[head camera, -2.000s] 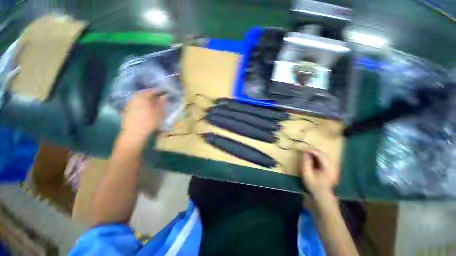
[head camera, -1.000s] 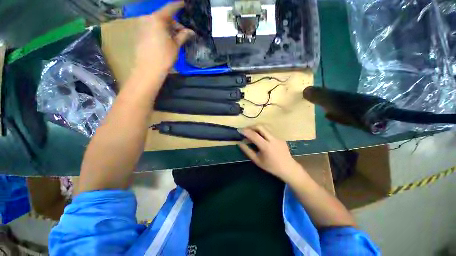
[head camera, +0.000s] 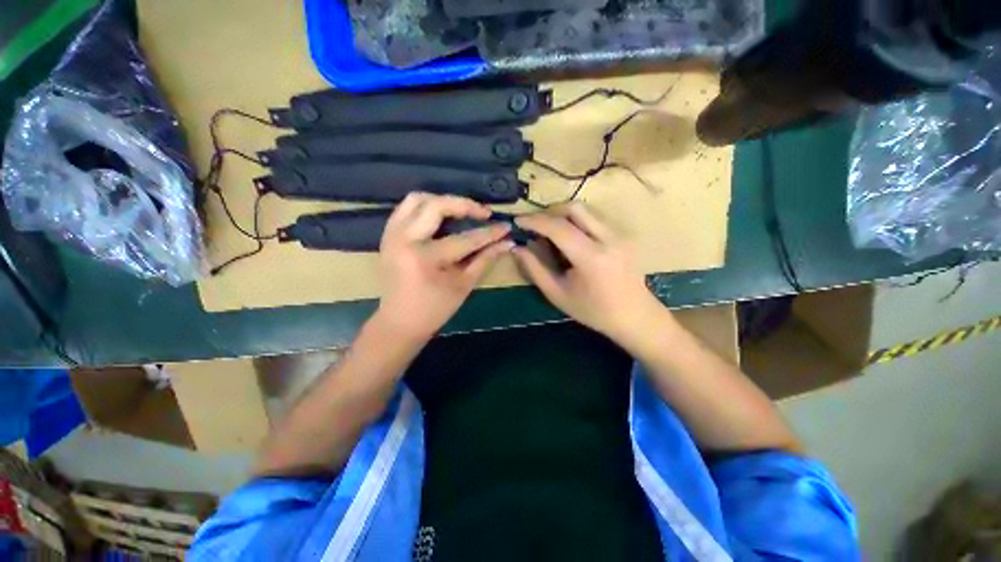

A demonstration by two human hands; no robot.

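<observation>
A slim black housing (head camera: 338, 231) lies nearest to me on the tan cardboard sheet, with a thin wire at its left tip. My left hand (head camera: 439, 258) grips it near its right end, fingers bent over the top. My right hand (head camera: 582, 263) pinches its right tip; the fingertips of both hands almost meet there. Any small part between the fingertips is hidden. Several more black housings (head camera: 401, 148) lie in parallel behind it, with round discs near their ends and thin black wires (head camera: 598, 170) at both sides.
The blue tray (head camera: 401, 77) with a dark speckled liner stands behind the housings. A large dark tool (head camera: 812, 66), blurred, hangs at the upper right. Crumpled clear bags lie left (head camera: 104, 187) and right (head camera: 922, 165). Open cardboard boxes (head camera: 823, 340) stand below the bench edge.
My left hand has come back from the tray area to the nearest housing. My right hand is still at its right end. The view has shifted, and the housings' left ends now show.
</observation>
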